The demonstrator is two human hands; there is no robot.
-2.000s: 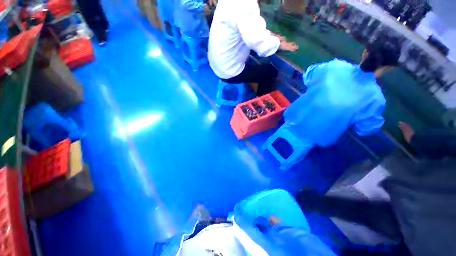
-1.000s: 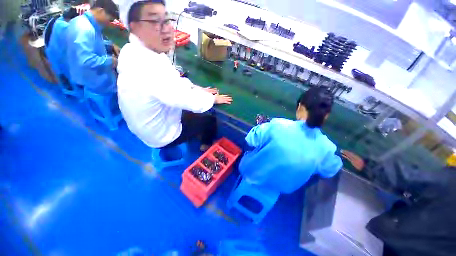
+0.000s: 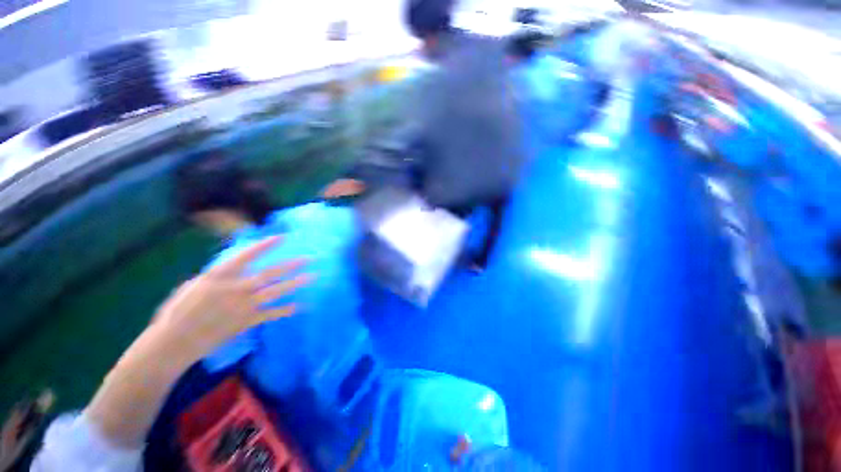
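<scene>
A light blue plastic stool [image 3: 458,412] is at the bottom centre, close to me, with its smooth top and a slot showing. My right hand [image 3: 460,449] is small and blurred at the stool's lower part, with a blue sleeve beside it; it appears closed on the stool. The stool's legs are hidden. My left hand is not in view. The large bare hand with a white cuff at the left is another person's.
A seated person in blue [image 3: 304,277] is close at left, by a green bench [image 3: 55,295]. A red crate [image 3: 217,419] with dark parts is at lower left. A white carton [image 3: 420,244] and a person in dark grey are ahead. The blue aisle runs forward, with red crates at right.
The view has swung right and now looks along the aisle. The stool shows more fully again at the bottom. The white-sleeved person's arm is now raised near the camera.
</scene>
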